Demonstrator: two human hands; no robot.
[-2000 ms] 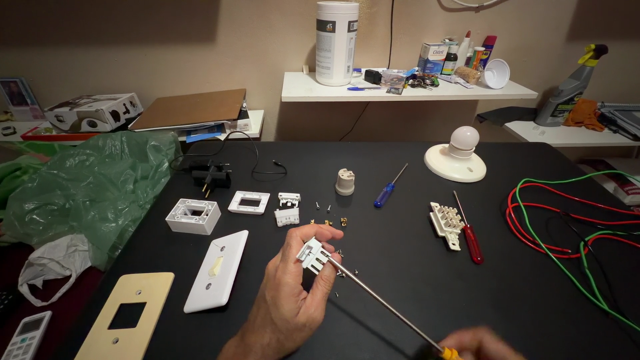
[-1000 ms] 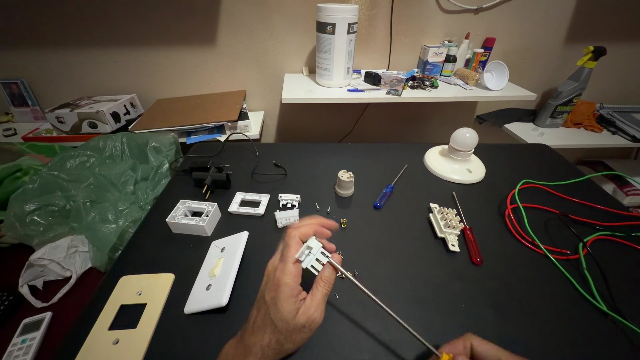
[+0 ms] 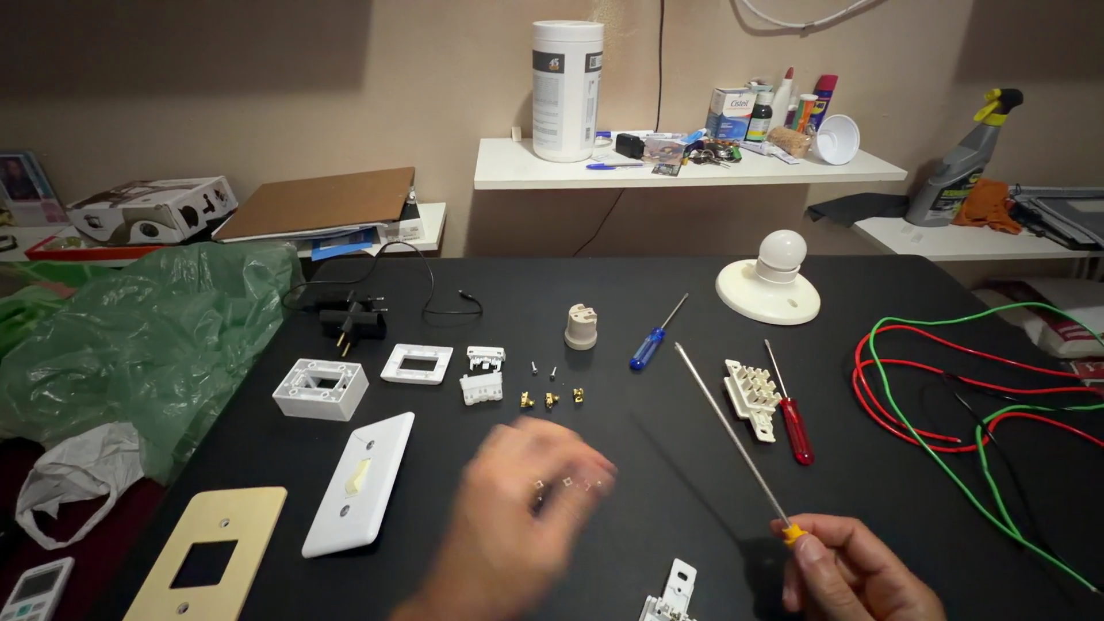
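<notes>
My right hand [image 3: 849, 565] grips a long screwdriver [image 3: 733, 435] by its yellow handle, with the shaft pointing up and left. My left hand [image 3: 522, 509], blurred, hovers over the small metal parts [image 3: 567, 483] in the middle; whether its fingers hold anything is unclear. Beyond it lie brass terminals [image 3: 552, 400], two small screws [image 3: 553, 373] and white plastic switch or socket pieces [image 3: 481, 388]. Between my hands, at the bottom edge, a white plastic module [image 3: 671, 593] rests on the black table, partly cut off by the frame.
At left are a white switch plate [image 3: 379, 517], a beige plate [image 3: 259, 526], a white box [image 3: 345, 401] and a frame [image 3: 440, 362]. A lamp socket [image 3: 581, 328], blue screwdriver [image 3: 647, 349], terminal block [image 3: 752, 405], red screwdriver [image 3: 798, 431], bulb base [image 3: 750, 302] and wires [image 3: 871, 379] lie beyond and rightward.
The white module has left my left hand and lies at the bottom edge. The screwdriver tip, earlier at the module, is now apart from it. My right hand has moved right.
</notes>
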